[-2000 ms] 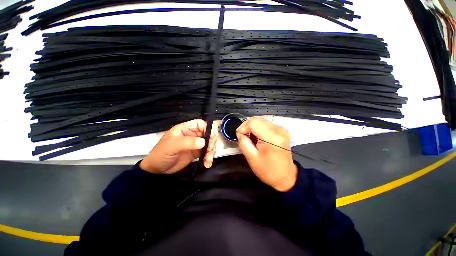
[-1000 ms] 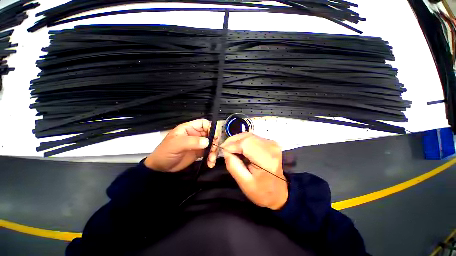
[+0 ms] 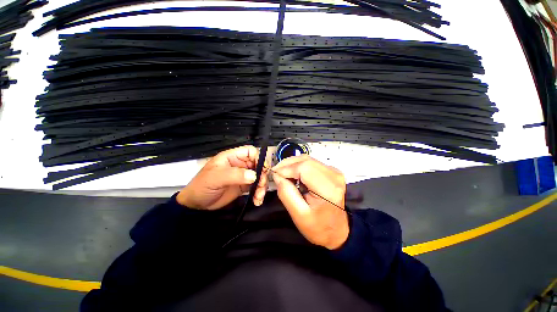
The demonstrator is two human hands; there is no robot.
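Observation:
My left hand [image 3: 225,178] holds a long black leather strap [image 3: 270,103] upright, its far part lying over the pile and its lower end down near my lap. My right hand [image 3: 314,198] grips a thin dark applicator [image 3: 328,200] like a pencil, its tip close to the strap's right edge beside my left fingers. Whether the tip touches is too small to tell. A small round pot [image 3: 291,148] with glossy black liquid and a pale rim sits just beyond my right hand, partly hidden by it.
The main strap pile [image 3: 165,91] lies across the white table [image 3: 397,159]. A looser row of straps [image 3: 366,11] lies beyond it, more straps [image 3: 7,61] at the left. A blue bin [image 3: 535,175] stands at right by the grey floor [image 3: 464,210] with yellow lines.
My right hand has moved from the pot toward me and left, bringing the applicator tip to the strap. Since one second ago, the strap's far end has shifted farther up the view.

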